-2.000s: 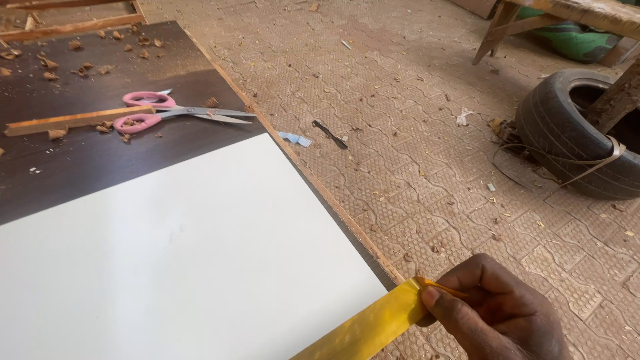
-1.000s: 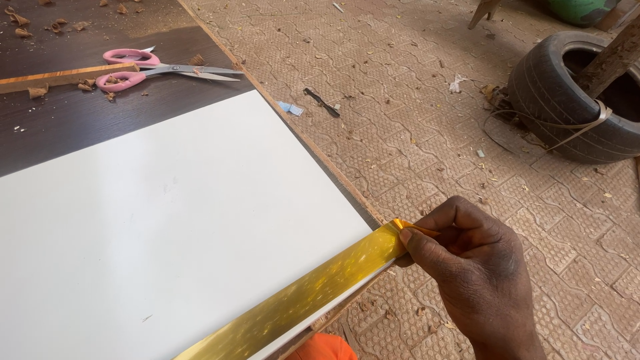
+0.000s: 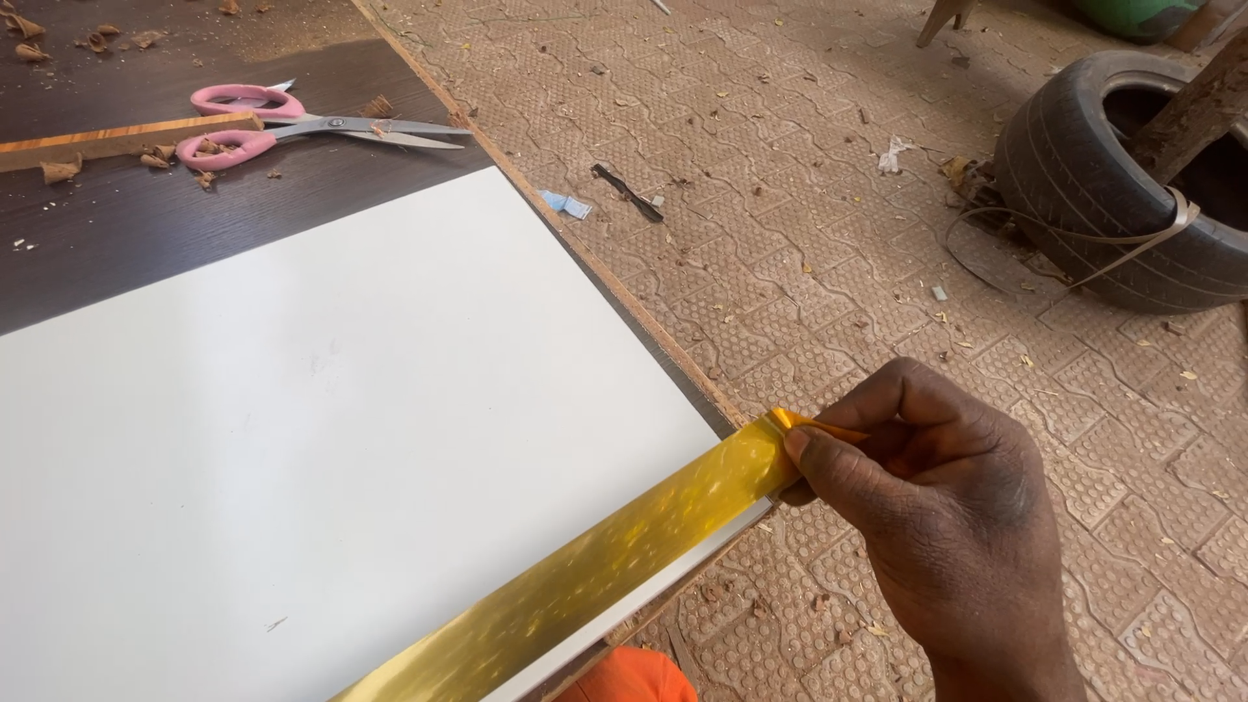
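Observation:
My right hand (image 3: 936,497) pinches the folded end of a shiny gold strip (image 3: 604,546) between thumb and fingers, at the corner of a white board (image 3: 390,409). The strip runs along the board's near edge to the bottom of the view, with a thin band of white showing beside it. The board lies on a dark brown wooden panel (image 3: 97,244). Scissors with pink handles (image 3: 336,125) rest on that panel past the board, their blades apart, touching or close to a narrow wooden strip (image 3: 117,136). My left hand is out of view.
Curled wood shavings (image 3: 29,49) lie on the panel. Beyond its rough edge is paved ground (image 3: 780,224) with a black strip (image 3: 627,192) and blue scrap (image 3: 565,204). A tyre (image 3: 1102,185) stands around a wooden post at right. Something orange (image 3: 629,678) shows below the panel.
The view has shifted. The gold strip, earlier reaching past the board's corner, now lies along the near edge, and my right hand still pinches its end. Orange has come into view at the bottom.

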